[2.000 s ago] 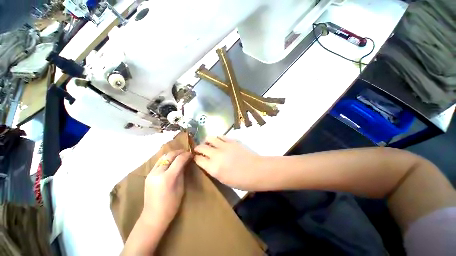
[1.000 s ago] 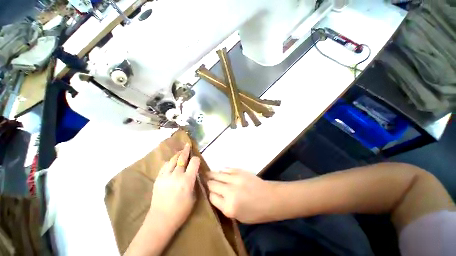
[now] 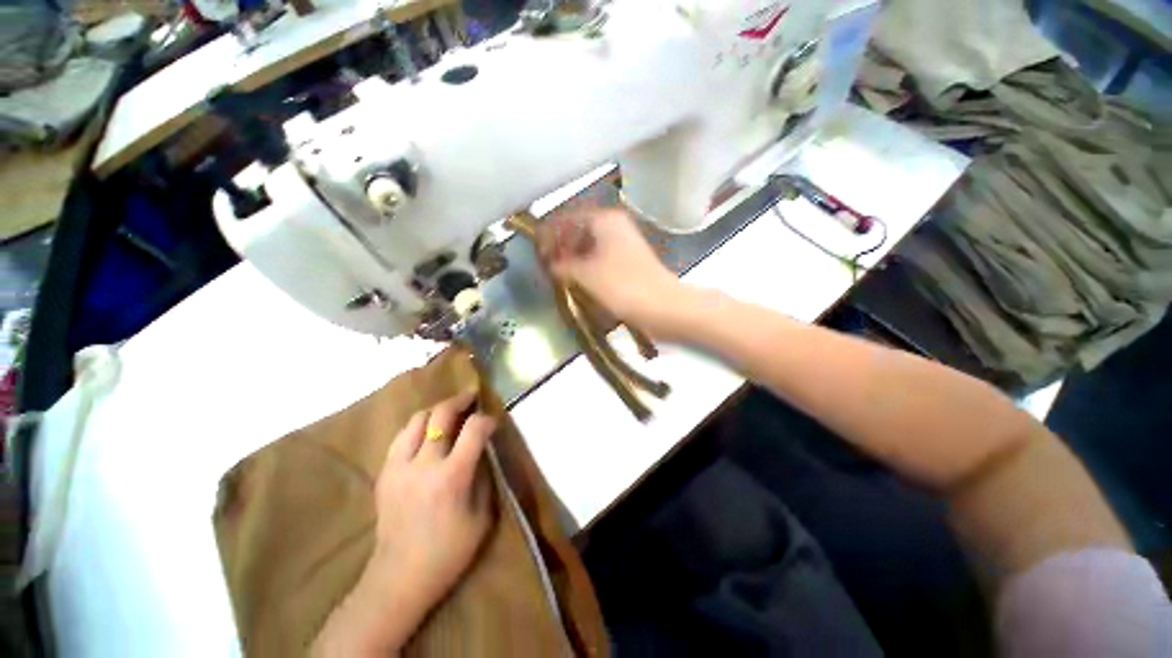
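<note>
The brown fabric panel [image 3: 315,495] lies on the white table, its upper corner at the presser foot [image 3: 465,332]. A white strip [image 3: 527,521] shows along its opening. My left hand [image 3: 437,495], with a yellow ring, lies on the panel, fingertips pressing near the opening edge. My right hand [image 3: 602,261] is over the zippers [image 3: 598,347] on the machine bed, slightly blurred. Its fingers are bent over their upper ends and hide them; whether it grips one is unclear. The zippers' lower ends stick out below the hand.
The white sewing machine [image 3: 540,116] spans the top. A red and dark tool [image 3: 848,219] with a looped cord lies on the table at right. Grey-green garments [image 3: 1028,219] are heaped at far right. A white cloth strip [image 3: 77,437] hangs at the left table edge.
My right hand has left the panel and moved up and right onto the zippers, whose lower ends have shifted. My left hand stays on the panel. The view has shifted, showing more of the garment pile.
</note>
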